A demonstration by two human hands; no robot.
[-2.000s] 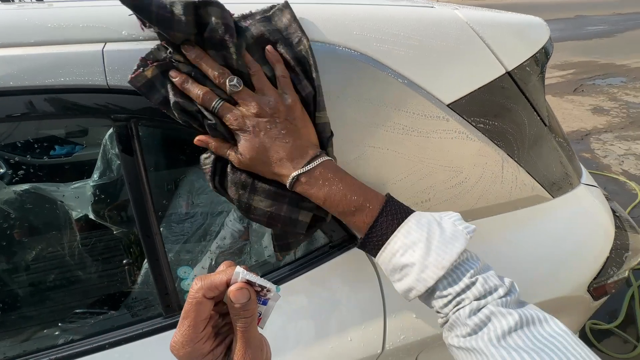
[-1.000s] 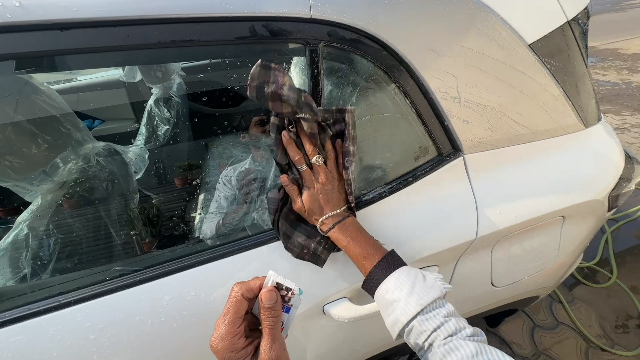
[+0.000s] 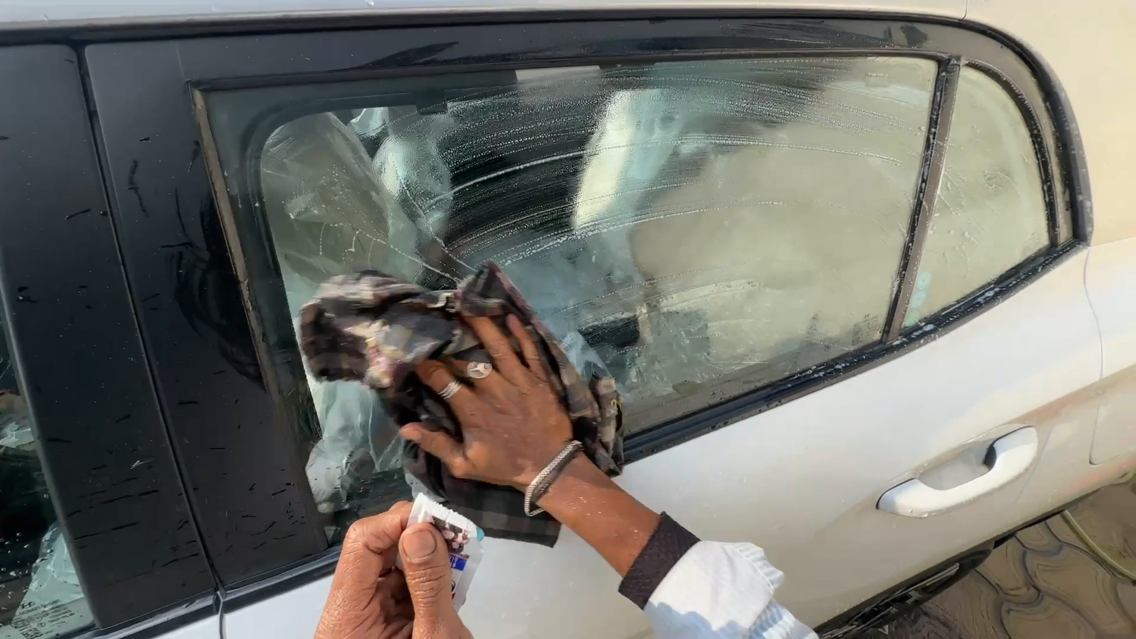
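My right hand [image 3: 501, 408], with rings and a bracelet, lies spread flat on a bunched dark plaid cloth [image 3: 364, 328]. It presses the cloth against the lower left part of the car's rear door window [image 3: 763, 231]. Curved streaks of fine water drops cross the glass above and to the right. Below, at the bottom edge of the view, my left hand [image 3: 390, 577] pinches a small printed white packet [image 3: 457, 541] between thumb and fingers, just under the cloth's hanging edge.
A white door handle [image 3: 963, 475] sticks out at the lower right. Black door pillars [image 3: 133, 311] with water marks stand at the left. A small quarter window [image 3: 981, 195] is at the right. Patterned paving [image 3: 1038, 577] and part of a hose [image 3: 1096, 543] show at the bottom right.
My right hand has gone with the cloth from the car's rear body panel down to the window, then left across the glass. The view has shifted left along the car. My left hand still holds the packet.
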